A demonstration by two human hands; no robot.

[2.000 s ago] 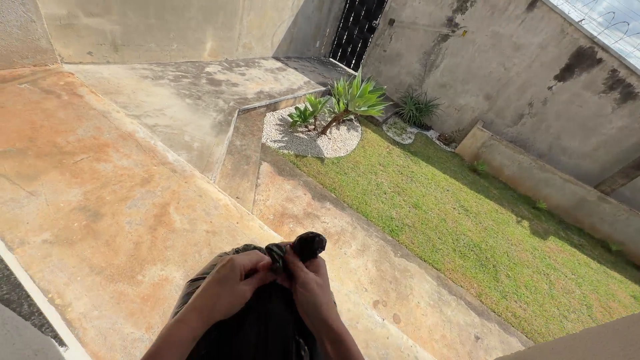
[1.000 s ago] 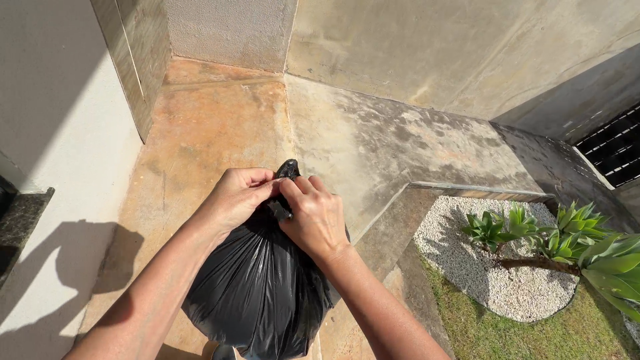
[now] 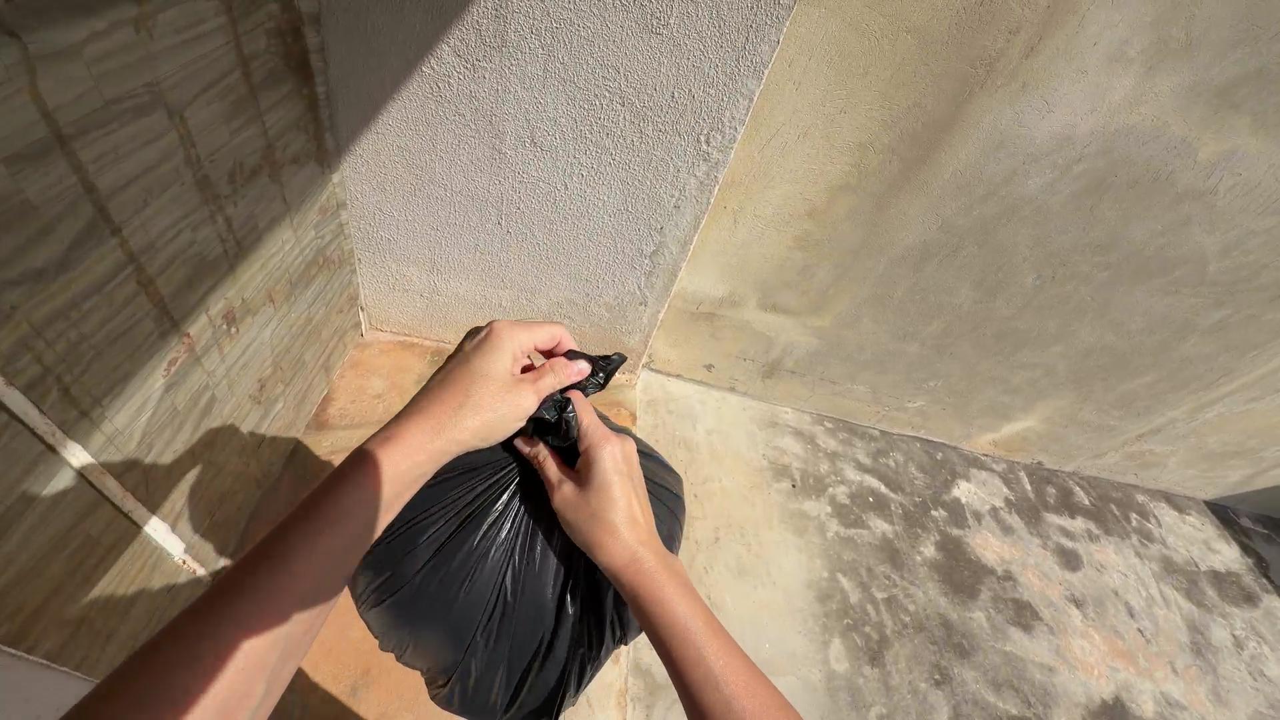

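A full black plastic garbage bag (image 3: pixel 500 590) hangs or rests below my hands, its neck gathered and twisted. My left hand (image 3: pixel 505 385) pinches the loose end of the neck between thumb and fingers. Just below and to the right, my right hand (image 3: pixel 600 485) grips the bunched, knot-like part of the neck with thumb and fingers. Whether a knot is fully formed there cannot be told. The bag's underside is out of sight.
A rough plastered wall (image 3: pixel 540 170) stands straight ahead, with a smoother stained wall (image 3: pixel 960 230) at the right. A tiled wall (image 3: pixel 180 300) is close on the left. The floor is orange-stained and grey weathered concrete (image 3: pixel 900 580).
The view has swung left from the garden to the wall corner. Both hands stay at the bag's neck; my left hand now lies above my right, where one second ago they were side by side.
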